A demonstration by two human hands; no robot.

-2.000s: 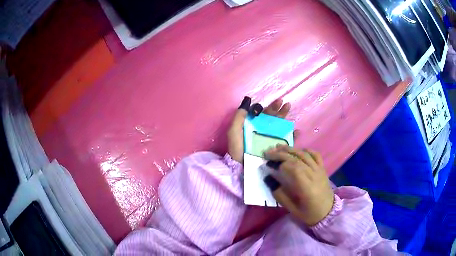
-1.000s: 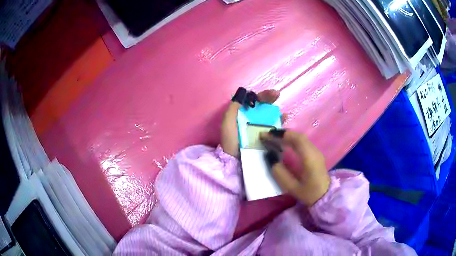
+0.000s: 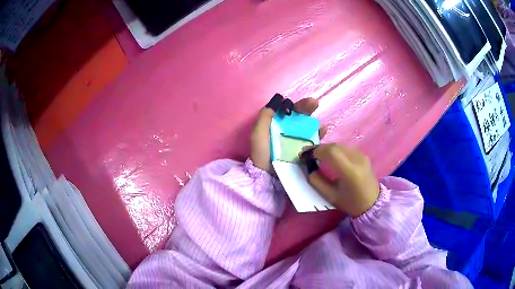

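Note:
A small light-blue and white packet [image 3: 295, 125] is open, its white flap hanging down toward me. A pale greenish sheet [image 3: 289, 149] shows in its opening. My left hand [image 3: 262, 135] holds the packet from behind and its left side, with black finger cots at the top edge. My right hand [image 3: 350, 178] is over the packet's right side, its black-capped fingertips together at the pale sheet. I cannot tell whether they grip a sheet.
The bench has pink-red film [image 3: 186, 107] with an orange patch [image 3: 90, 84]. A black panel on white sheets [image 3: 148, 37] lies at the back left. Stacked sheets and panels stand left [image 3: 76, 226] and right [image 3: 415, 45]. A blue bin [image 3: 446, 158] with a handwritten sign [image 3: 492, 117] stands right.
The packet and my left hand have moved slightly up and left since the first frame. The white flap now slants to the right. My right fingertips stay at the pale sheet.

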